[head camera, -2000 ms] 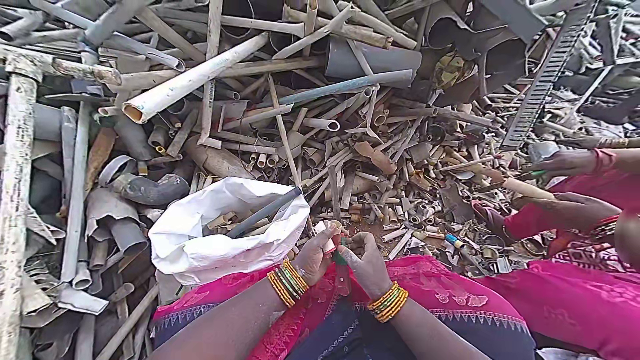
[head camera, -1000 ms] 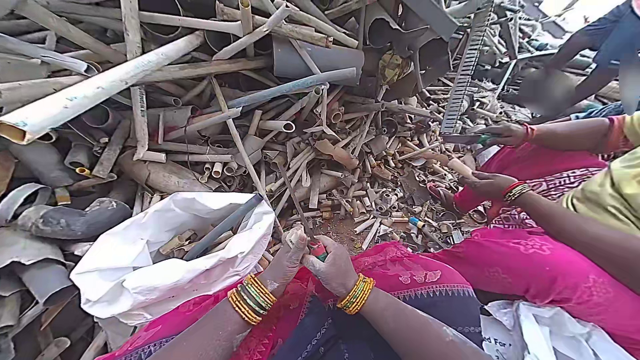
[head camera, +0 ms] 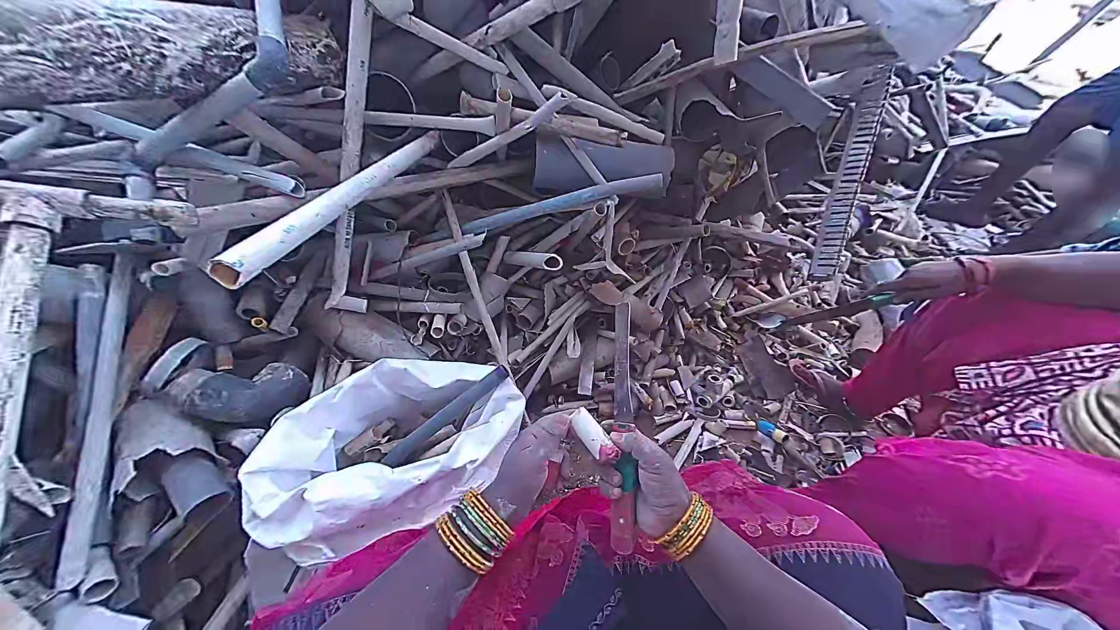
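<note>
My left hand (head camera: 532, 468) holds a short piece of white plastic pipe (head camera: 591, 433), its pinkish end close to my right fingers. Around the red and green handle (head camera: 625, 490) of a knife-like tool, my right hand (head camera: 652, 477) is closed, and the tool's long, dull blade (head camera: 622, 363) points up and away from me. To the left of my hands, a white sack (head camera: 297, 472) stands with its mouth open, holding pipe pieces and a grey-blue pipe (head camera: 446, 416) that leans out over its rim.
A large heap of scrap plastic pipes (head camera: 332, 206) spreads ahead and left. Small pipe offcuts (head camera: 717, 385) cover the ground beyond my hands. On the right, a co-worker's hand (head camera: 932, 280) holds a green-handled blade (head camera: 831, 308). Another person's legs (head camera: 1015, 166) are at the upper right.
The white pipe piece and the upright blade now show plainly between my hands, where one second ago my hands were close together. The view has swung left since then.
</note>
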